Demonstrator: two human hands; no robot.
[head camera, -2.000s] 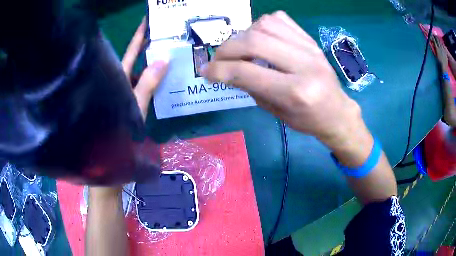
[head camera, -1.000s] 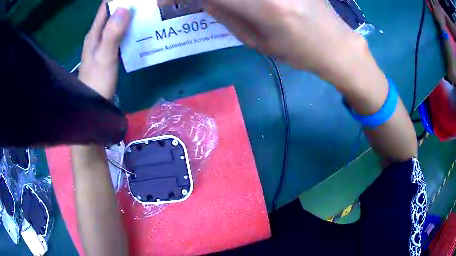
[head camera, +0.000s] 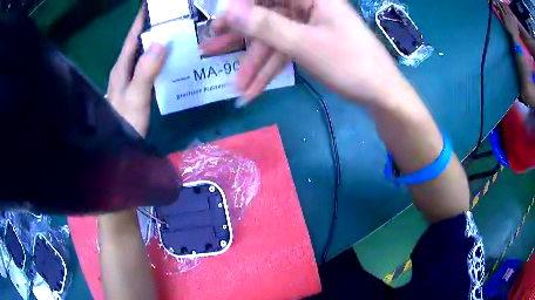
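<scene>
The white MA-905 screw feeder (head camera: 176, 88) stands on the green bench at the top, its upper part cut off by the picture's edge. My left hand (head camera: 132, 88) grips its left side, thumb on the front face. My right hand (head camera: 317, 47) is blurred over the right of its front, fingers apart, one fingertip at the dark front cut-out (head camera: 220, 44). I see nothing in it. On the red mat (head camera: 264, 252) below lies a dark housing half (head camera: 196, 220) with a white rim, with a clear plastic bag (head camera: 234, 176) around it.
A large blurred black shape (head camera: 70, 129) blocks the left. Bagged housings lie at lower left (head camera: 50, 263) and upper right (head camera: 402, 29). A black cord (head camera: 334, 158) runs down the bench right of the mat. Another person's arm (head camera: 522, 70) shows at the right edge.
The view has shifted, then partly shifted back, so feeder and mat sit at changed heights. My right hand's fingers, bunched at the feeder's opening earlier, are now spread. My left hand stays on the feeder.
</scene>
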